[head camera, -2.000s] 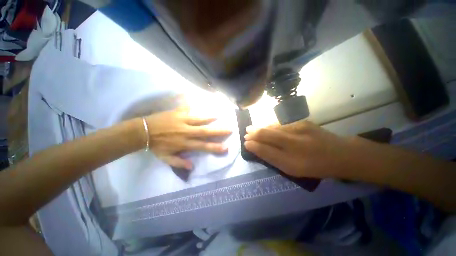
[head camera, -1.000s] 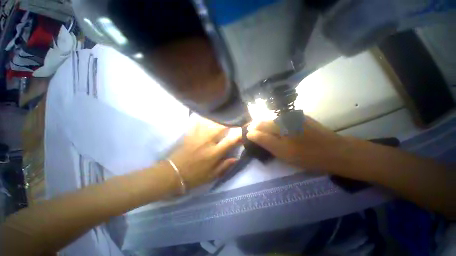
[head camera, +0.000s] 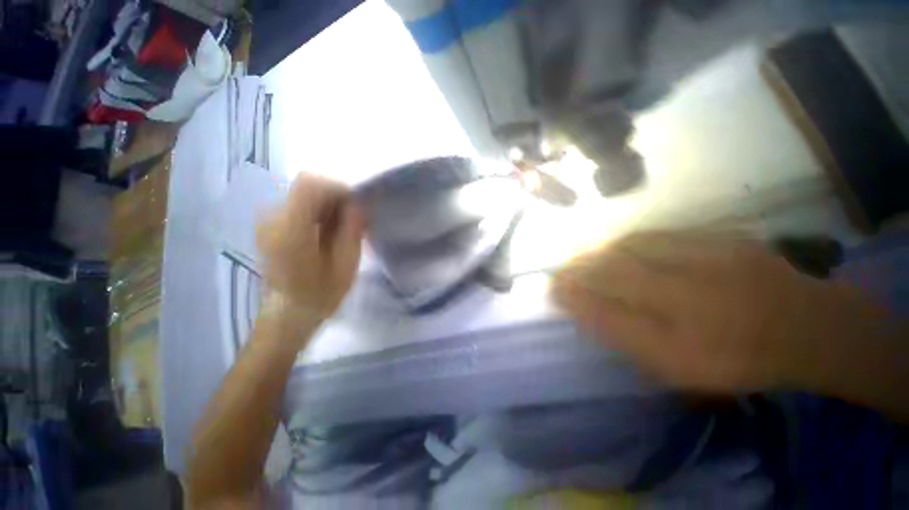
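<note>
A pale grey garment panel (head camera: 424, 234) with a dark edge along its top is partly raised and folded left of the needle area. My left hand (head camera: 314, 239) is blurred, its fingers curled at the panel's left edge, closed on the cloth. My right hand (head camera: 678, 304) is blurred over the table right of the panel, fingers toward the needle; whether it holds anything is hidden. The presser foot area (head camera: 538, 179) is in bright glare. A small dark piece (head camera: 812, 254) shows beyond my right hand.
The sewing machine head (head camera: 588, 60) hangs above. A flat dark rectangle with a tan edge (head camera: 842, 129) lies right. Stacked pale panels (head camera: 204, 299) hang at left. Grey and dark cloth (head camera: 558, 448) lies below the table's front edge (head camera: 439, 374).
My left hand has moved left and up from the needle, with the panel now drawn out and folded beside it. My right hand has moved right, away from the needle. The camera view has shifted.
</note>
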